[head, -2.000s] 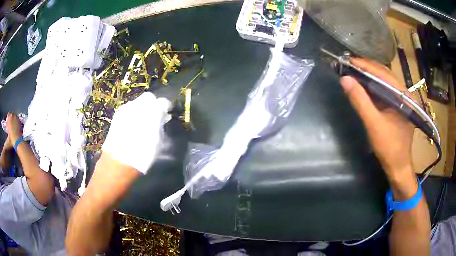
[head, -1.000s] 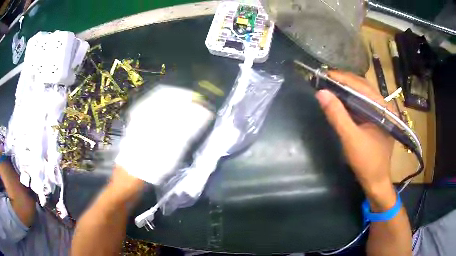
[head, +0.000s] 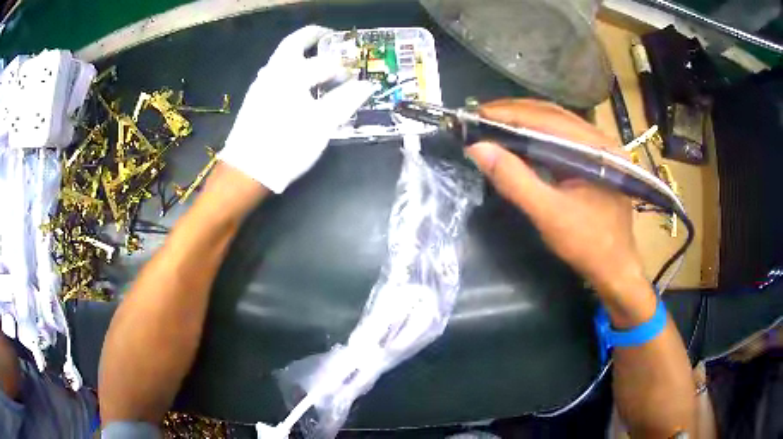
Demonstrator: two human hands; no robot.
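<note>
The white socket housing (head: 433, 86) lies open side up at top centre, with the green circuit board (head: 384, 53) inside. My left hand (head: 292, 107), in a white glove, is on the housing's left part; its fingertips are over the board, and a gold piece shows by them. What exactly they pinch is unclear. My bare right hand (head: 571, 193) holds the soldering iron (head: 549, 150). The iron's metal tip is at the housing's lower middle, by a blue part. The white power cord (head: 378, 343) runs down from the housing inside a clear plastic bag (head: 429, 206).
A loose pile of brass contact strips (head: 120, 171) lies left on the dark mat. Stacked power strips (head: 39, 103) are at far left. The fume hood (head: 532, 43) hangs upper right. A cardboard-coloured tray (head: 700, 223) with tools is at right. A person's sleeve shows lower left.
My left hand has moved from the brass pile up to the housing. My right hand has brought the iron left to the housing. The view has shifted.
</note>
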